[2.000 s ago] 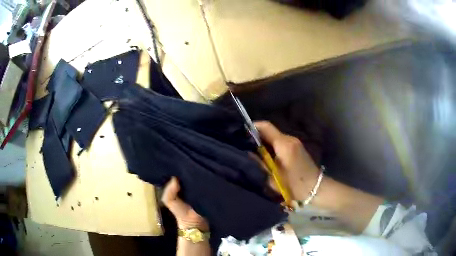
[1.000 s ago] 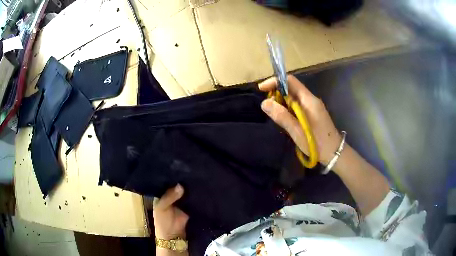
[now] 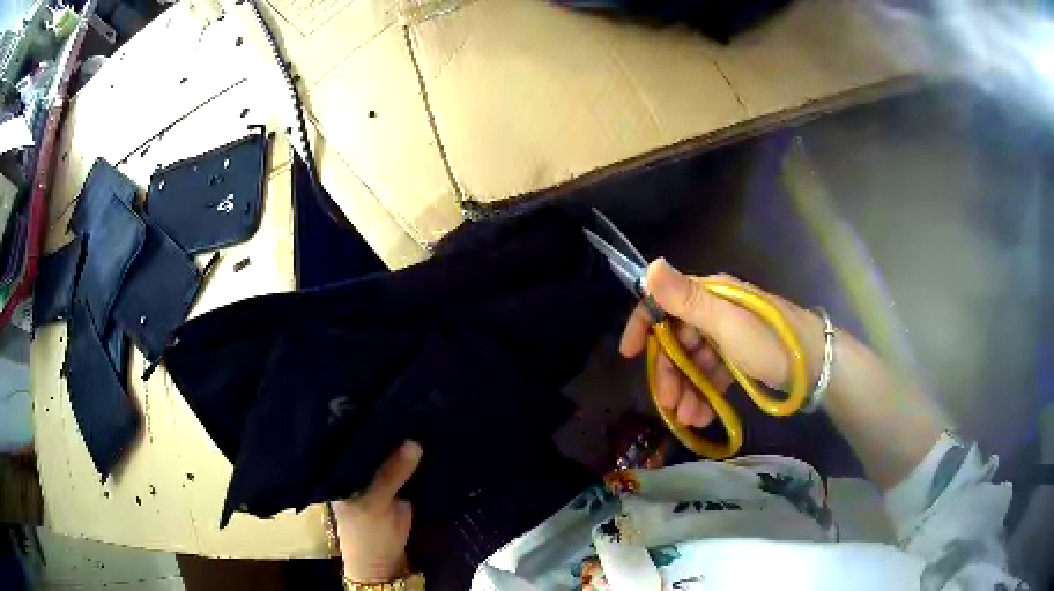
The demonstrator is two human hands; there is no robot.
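My left hand [image 3: 379, 517] holds a bundle of black fabric panels [image 3: 347, 393] from below; its thumb lies on the cloth and its other fingers are hidden. A faint looped logo shows on the bundle's face. My right hand [image 3: 705, 335] holds scissors [image 3: 772, 335] with yellow handles. The handle loops are spread and the silver blades are slightly apart, pointing up and left by the bundle's right end. I cannot tell if the blades touch the cloth.
Finished black pouches [image 3: 110, 271] lie at left on the cardboard-covered table [image 3: 555, 104]; one rounded pouch [image 3: 208, 194] shows a white logo. Tiny dark offcuts dot the cardboard. A speckled cord [image 3: 294, 87] crosses it. A dark heap [image 3: 693, 12] is at the far edge. A red bar [image 3: 44, 173] stands at left.
The scissors have turned from upright to pointing up-left, with handles opened wider. The bundle's left end has swung lower and fanned. My left hand has shifted slightly left and down.
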